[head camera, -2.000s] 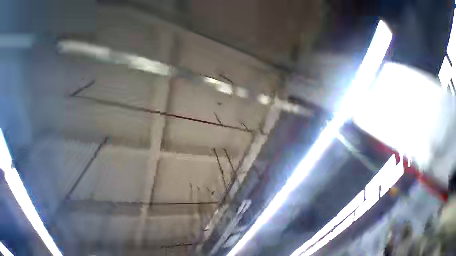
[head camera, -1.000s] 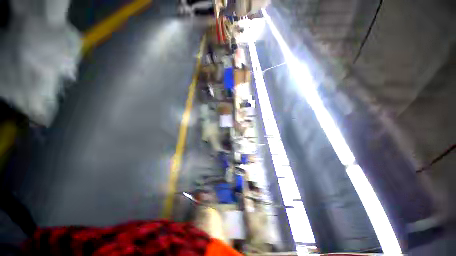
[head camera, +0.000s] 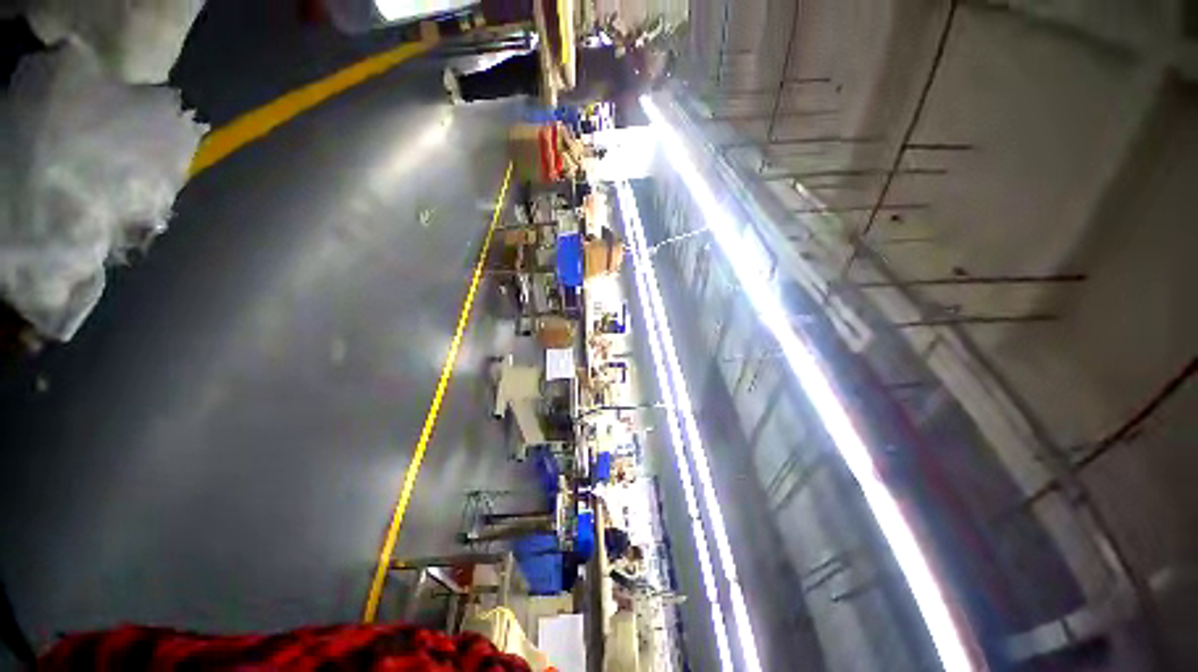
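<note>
The view is tilted sideways, with the floor on the left and the ceiling on the right. Neither of my hands is in view. A red-black checked sleeve (head camera: 276, 650) runs along the bottom edge; I cannot tell which arm it covers. A crumpled whitish plastic bag (head camera: 92, 177) is at the upper left, cut off by the edge. No bag piece or tool can be made out near me.
A grey floor (head camera: 289, 328) with a yellow line (head camera: 440, 394) runs beside a long row of workstations. Blue containers (head camera: 539, 562) and a brown box (head camera: 603, 256) stand along it. A person in dark trousers (head camera: 502, 79) is far off. Light strips (head camera: 788, 335) hang overhead.
The view has swung from the ceiling to the floor and workstation row, and is sharper now. The sleeve sits lower than a second ago, and the orange patch beside it is gone.
</note>
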